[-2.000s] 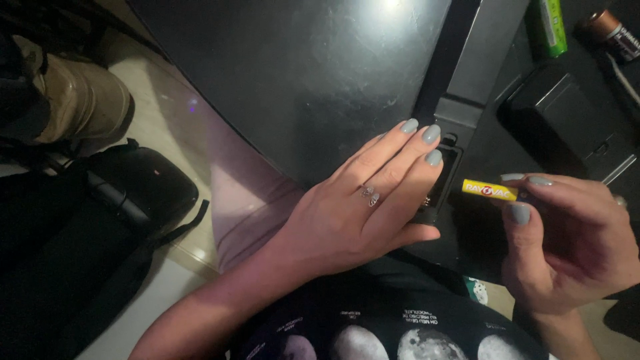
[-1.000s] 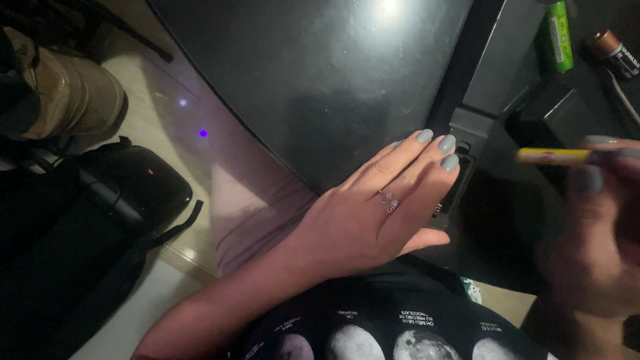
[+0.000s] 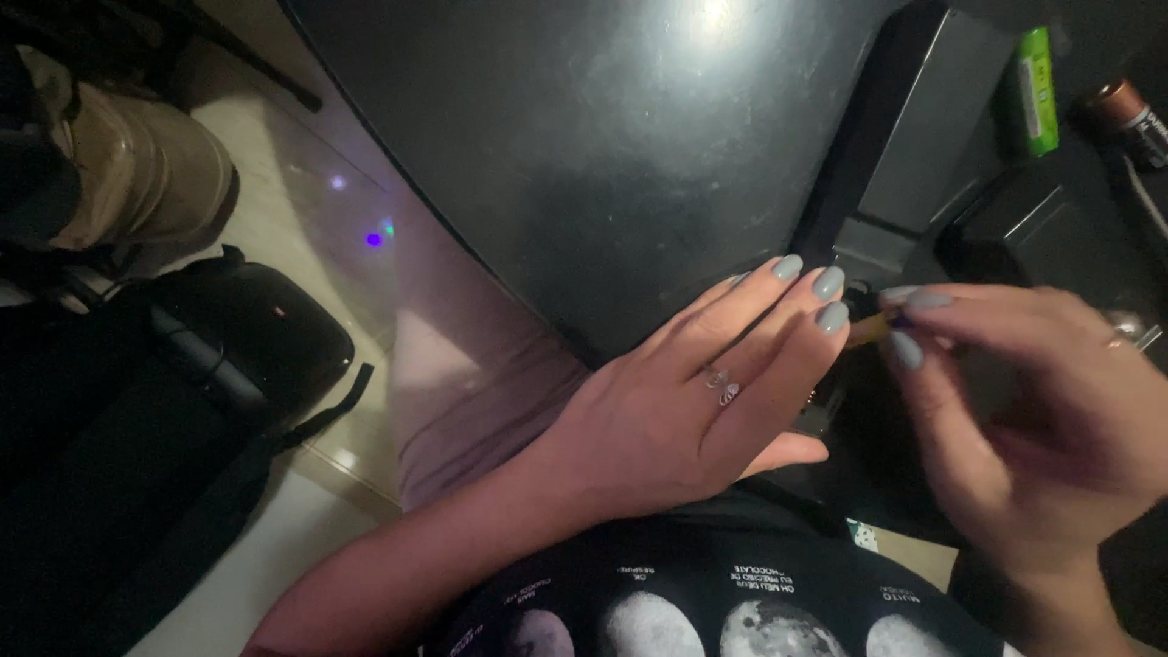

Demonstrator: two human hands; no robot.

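My left hand (image 3: 693, 392) lies palm down across the near end of a black plastic device (image 3: 922, 119) at the table's edge; its fingertips hide part of an opening with small metal contacts (image 3: 811, 396). Between the thumb and fingers of my right hand (image 3: 1031, 392) is a yellow battery (image 3: 869, 330), one end of it close to my left index fingertip, over the opening. Whether the battery touches the device, I cannot tell. My left hand covers what lies beneath it.
A green battery (image 3: 1037, 91) and a copper-topped battery (image 3: 1131, 123) lie at the upper right, near a black plastic piece (image 3: 1013, 219). The black table (image 3: 566, 137) has a curved left edge. A black bag (image 3: 255, 319) rests at the left, below the table.
My right hand moved right with the yellow battery, then came back left to the opening beside my left fingertips. My left hand stays on the device.
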